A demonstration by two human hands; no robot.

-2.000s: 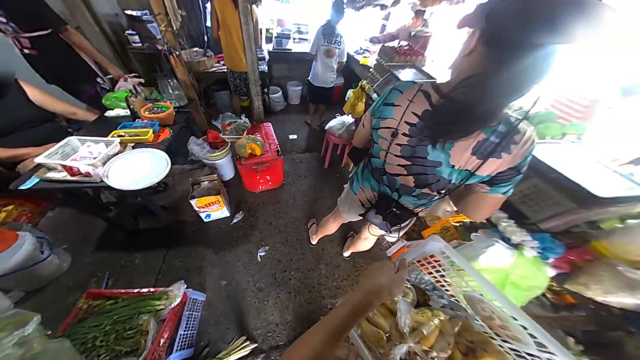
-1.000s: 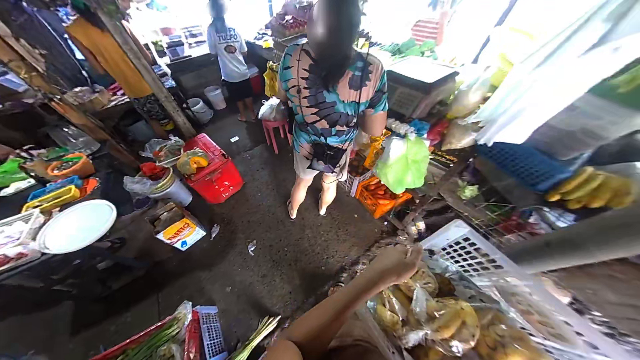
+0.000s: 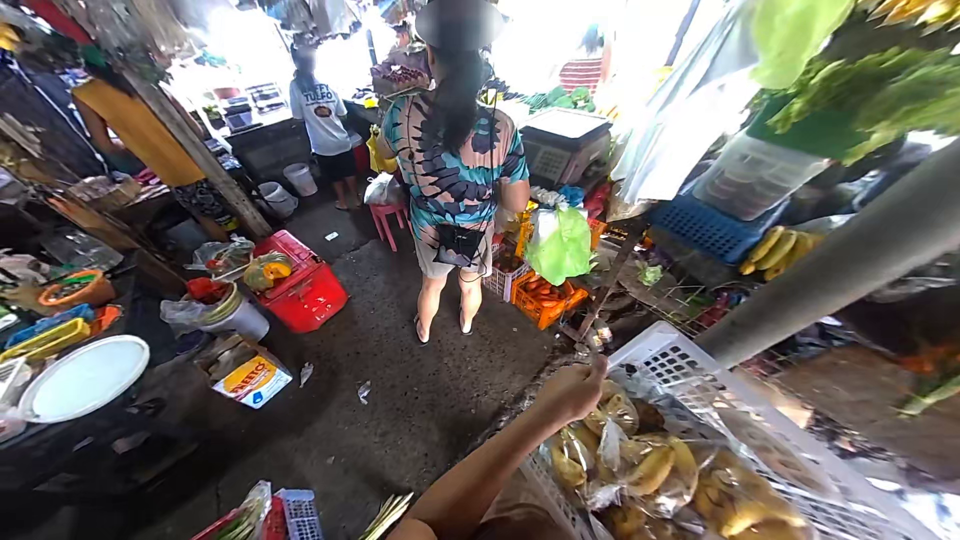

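My left hand (image 3: 574, 391) reaches up from the bottom, its fingers curled over the near-left rim of a white perforated plastic crate (image 3: 660, 346). The fingers hide the part of the rim beneath them. Clear plastic bags of yellow bananas (image 3: 651, 471) fill the crate, just right of the hand and forearm. My right hand is out of view.
A person in a patterned shirt (image 3: 450, 172) stands ahead, back turned, beside an orange crate of carrots (image 3: 546, 296). A red cooler box (image 3: 304, 281) and printed carton (image 3: 251, 379) stand left. A grey post (image 3: 832, 255) slants at right. Greens lie at bottom left.
The view has swung to the right. The person in the patterned shirt now faces away, and a green bag shows beside them. My left hand stays at the crate's rim.
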